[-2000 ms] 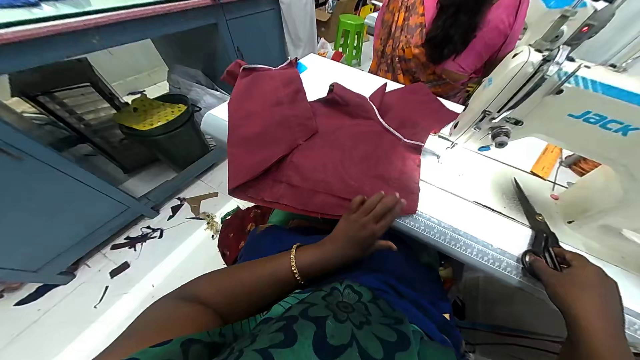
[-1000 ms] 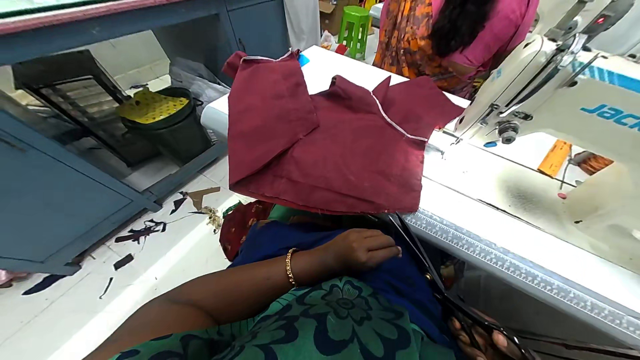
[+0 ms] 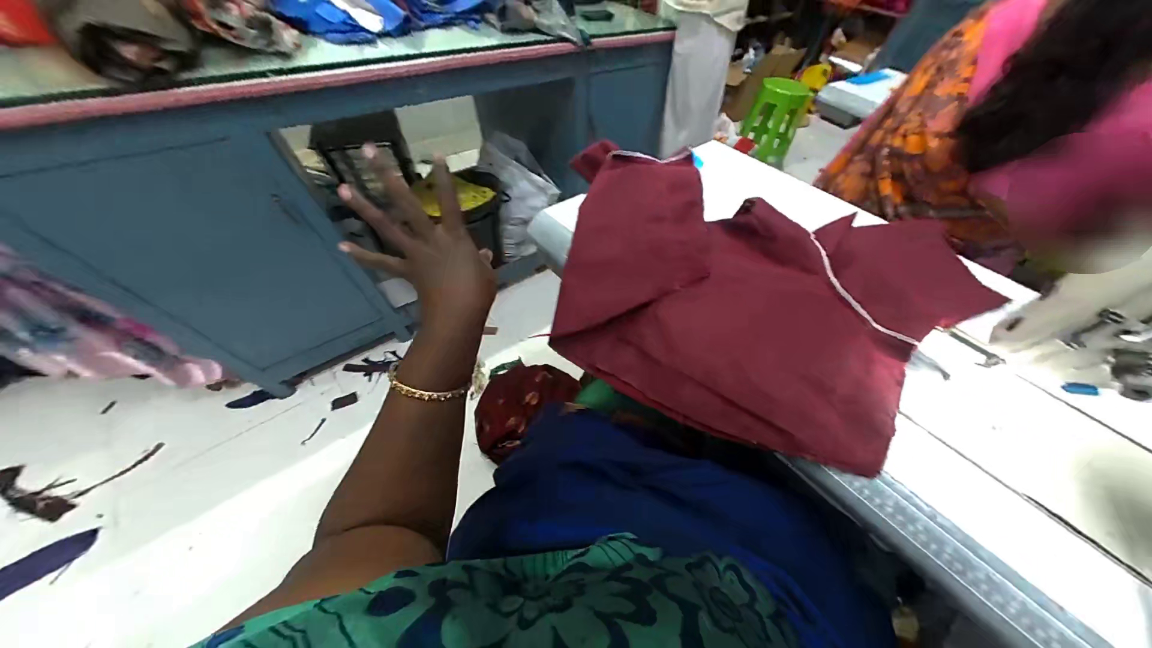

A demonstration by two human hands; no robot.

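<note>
My left hand (image 3: 427, 238) is raised at the left of the head view, its fingers spread and nothing in it, with a gold-coloured bracelet (image 3: 427, 393) at the wrist. To its right, a maroon fabric garment piece (image 3: 765, 333) with white trim lies over the white sewing table (image 3: 976, 450) and hangs a little past its front edge. Blue cloth (image 3: 648, 504) covers my lap below it. My right hand is out of view, and no scissors show. Part of the sewing machine (image 3: 1116, 328) is visible at the right edge.
A blue cabinet (image 3: 171, 243) with cloth on its glass top stands at the left. Behind my hand is a black bin (image 3: 486, 220) with yellow material. Scraps (image 3: 36, 495) litter the floor. A green stool (image 3: 776, 117) stands at the back; a person (image 3: 918, 126) is at the upper right.
My left hand has risen from my lap to the upper left, its fingers now spread. My right hand and the black scissors have gone out of view. The view has turned left.
</note>
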